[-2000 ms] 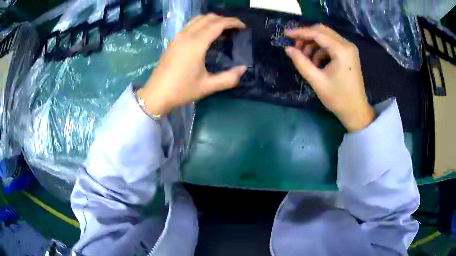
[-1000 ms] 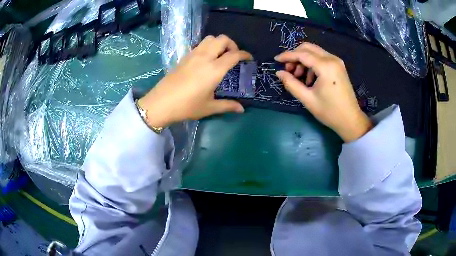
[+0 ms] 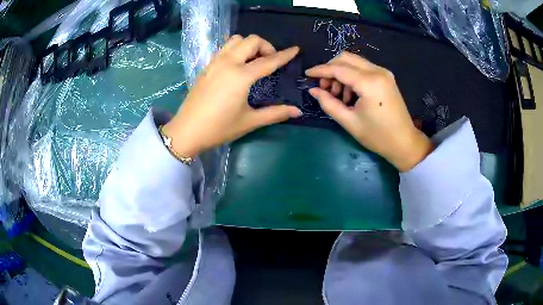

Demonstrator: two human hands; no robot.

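Observation:
My left hand point(image 3: 229, 98) holds a black square frame point(image 3: 290, 86) by its edges between thumb and fingers, over the black mat point(image 3: 393, 71). My right hand point(image 3: 366, 104) is close to the frame's right side, with thumb and index fingertips nearly together at a tiny dark piece that is mostly hidden and blurred. Thin silvery pins point(image 3: 340, 37) lie in a loose pile on the mat beyond my hands. More pins show around the frame and between my hands.
Clear plastic bag point(image 3: 113, 125) spreads at left, with a row of black frames point(image 3: 77, 56) along its far edge. A second clear bag point(image 3: 467, 39) hangs over the mat's far right. Cardboard point(image 3: 531, 143) with black frames is at far right. A white paper slip point(image 3: 326, 5) lies behind the mat.
My right hand has come from the far pin pile towards me and left, up to the frame. My left hand has lowered with the frame, then shifted slightly left.

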